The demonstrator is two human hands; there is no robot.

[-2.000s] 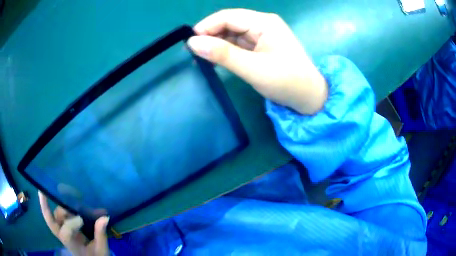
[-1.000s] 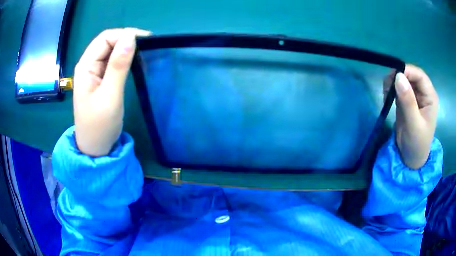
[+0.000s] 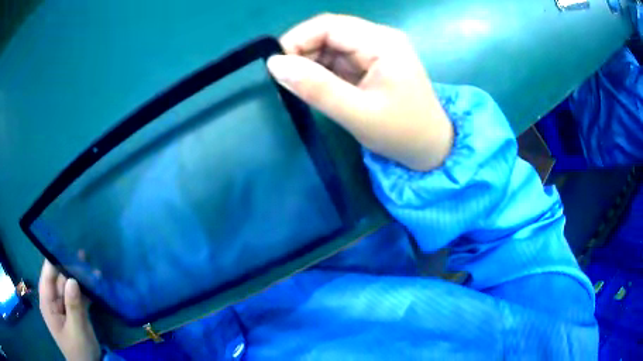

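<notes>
A touch panel [image 3: 151,116], a clear pane with a wide black border, is held up in both hands above the green bench, tilted in the view. The bench and blue smock show through it. A small camera hole sits in its upper long edge. A gold flex cable [image 3: 153,333] sticks out at its lower edge. My right hand [image 3: 374,84] pinches the upper right corner between thumb and fingers. My left hand [image 3: 68,314], partly cut off by the lower edge, grips the short left edge near the bottom.
Green bench top [image 3: 465,49] lies behind the panel. A bright screen part with a gold tab [image 3: 8,289] is cut off at the far left. A pale object [image 3: 572,4] lies at the top right. Another person's blue sleeve [image 3: 613,113] shows at the right.
Since one second ago, the view has turned, and the panel now appears slanted, lower at the left hand and higher at the right. Both hands still hold it.
</notes>
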